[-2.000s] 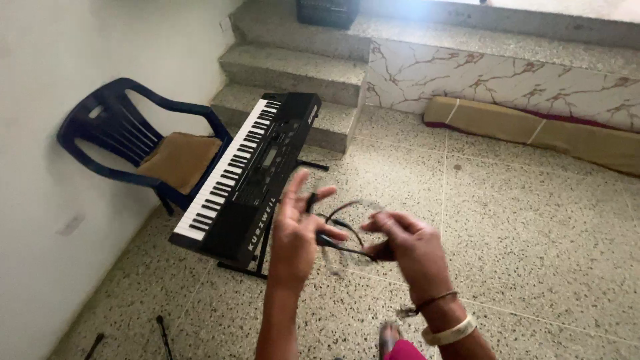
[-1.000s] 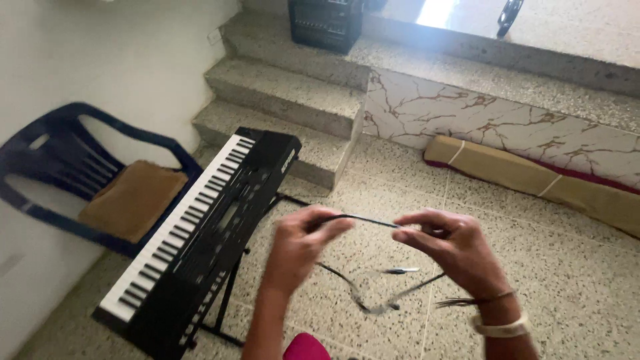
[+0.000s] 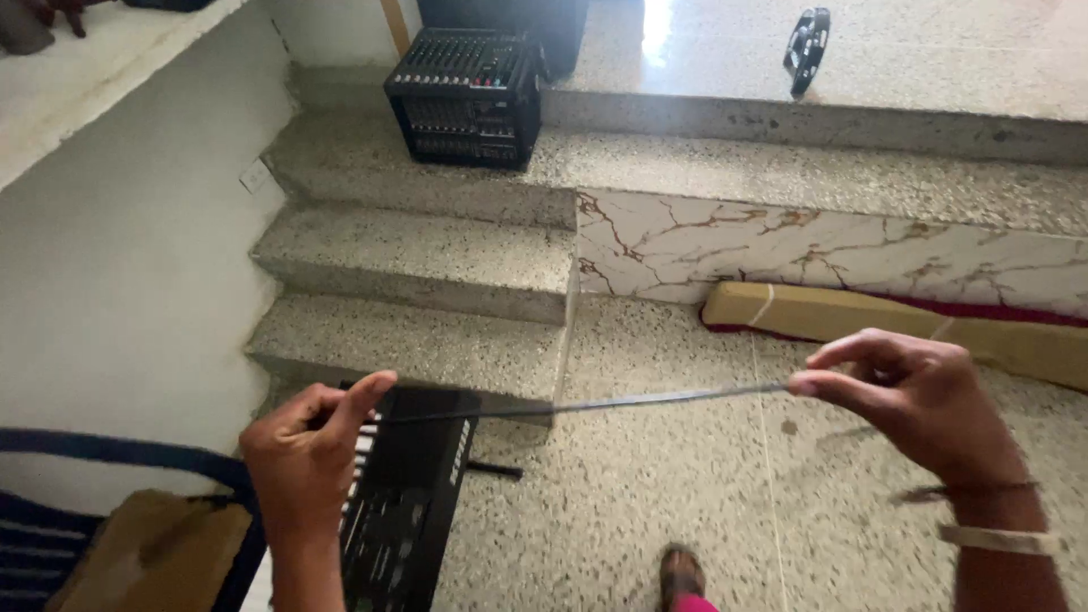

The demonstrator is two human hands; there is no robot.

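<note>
A thin dark cable (image 3: 654,398) runs almost straight between my two hands. Its left end part is pinched in my left hand (image 3: 319,442), which is over the near part of an electronic keyboard (image 3: 408,501). At the right, my right hand (image 3: 901,399) grips the cable between thumb and forefinger, over the speckled floor and near a long wrapped bundle. The rest of the cable beyond my fingers is hidden or blurred.
A blue plastic chair (image 3: 127,450) with a brown cushion (image 3: 161,544) stands at the lower left. Speckled stone steps (image 3: 416,246) rise to a black audio mixer (image 3: 463,93). The long tan bundle (image 3: 833,314) lies along the marble-patterned riser. A tambourine-like object (image 3: 806,51) is on the platform.
My hands have moved apart, and the cable that hung in a loop is now stretched between them. The view has shifted, showing more of the mixer and steps.
</note>
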